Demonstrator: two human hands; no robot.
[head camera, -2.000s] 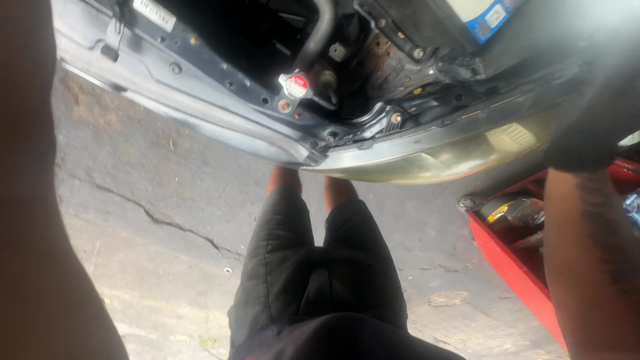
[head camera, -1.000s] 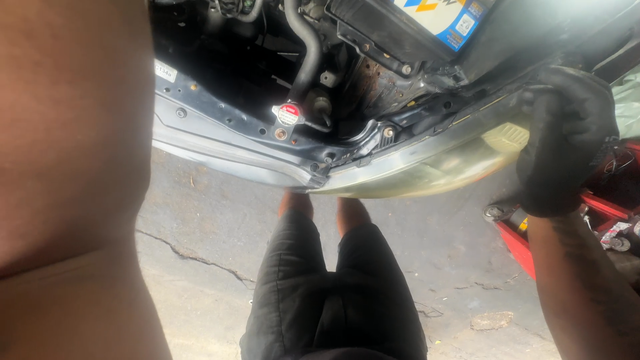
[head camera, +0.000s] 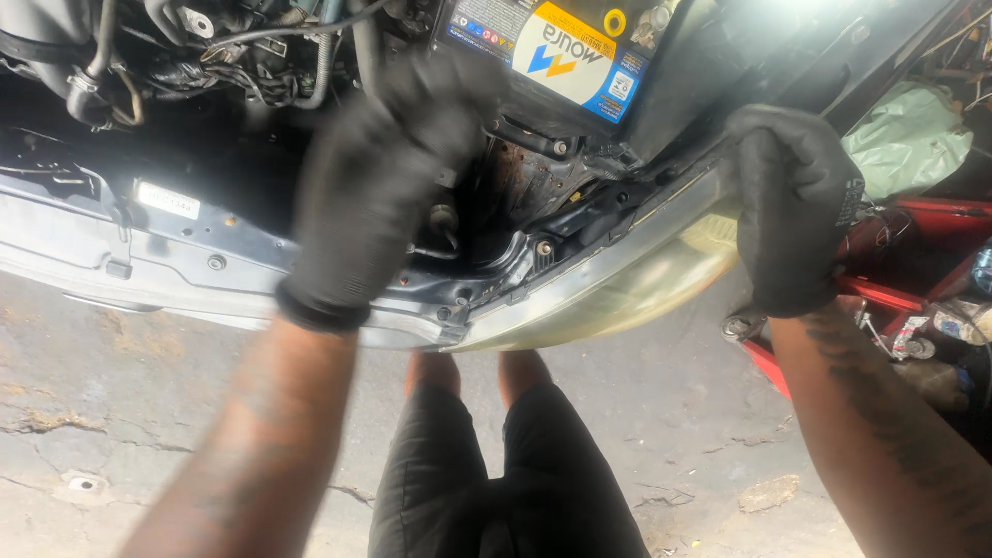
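Note:
My left hand (head camera: 380, 178), in a black glove and blurred, is over the engine bay, in front of the radiator hose and close to the left of the car battery (head camera: 558, 54). Whether it holds anything does not show. At the outer end of the yellowed headlight (head camera: 612, 291), my right hand (head camera: 798, 201), also in a black glove, rests with its fingers bent over the headlight's upper edge and the fender side. The headlight sits at the car's front corner, beside the metal front crossmember (head camera: 194, 248).
A red metal toolbox (head camera: 891, 291) with tools and parts stands at the right, with a pale green plastic bag (head camera: 907, 139) behind it. Engine hoses (head camera: 97, 77) and cables fill the upper left. Below the bumper lies a cracked concrete floor (head camera: 194, 465).
My left forearm was large at the left edge; now my gloved left hand is over the engine bay. My right hand stays by the headlight's outer end.

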